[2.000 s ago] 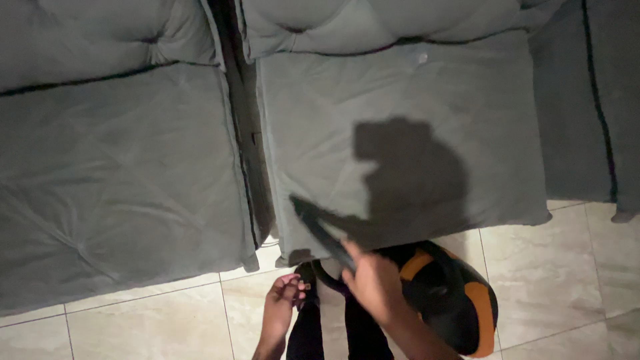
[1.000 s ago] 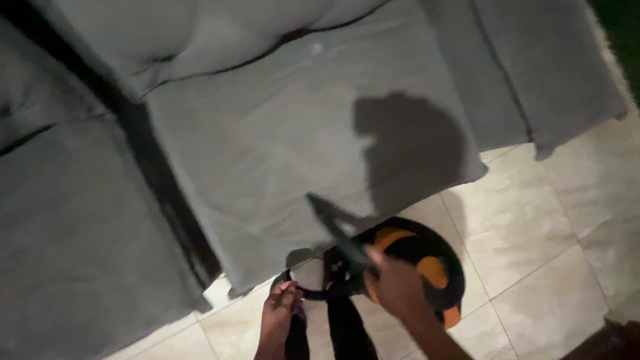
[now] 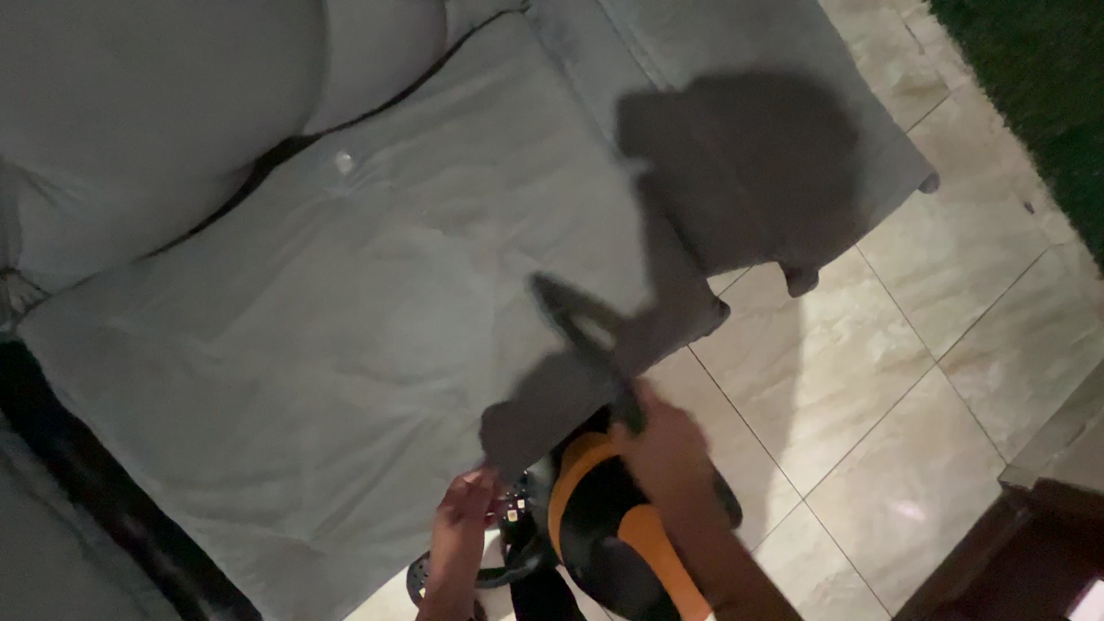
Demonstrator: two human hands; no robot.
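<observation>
My right hand (image 3: 662, 435) is closed around the dark handle of a long, narrow tool (image 3: 573, 323), blurred, that looks like a vacuum nozzle; its tip is over the grey sofa seat (image 3: 414, 328). Below that hand a rounded black and orange appliance (image 3: 595, 517), likely a vacuum cleaner, stands by the sofa's front edge. My left hand (image 3: 466, 500) is at the seat's lower edge, its fingers bent together; whether it holds anything is unclear. A dark hose (image 3: 509, 573) curves just below it. A small pale spot (image 3: 344, 162) shows near the back cushion.
The sofa's back cushion (image 3: 155, 112) rises at upper left, with a dark gap at lower left. Another grey section (image 3: 733, 52) adjoins on the right. Light floor tiles (image 3: 862, 405), a green rug (image 3: 1026, 95) and a dark brown piece (image 3: 1018, 552) lie to the right.
The view has swung to the right and rotated, bringing in more of the floor and the green rug. My right hand keeps hold of the dark tool over the seat.
</observation>
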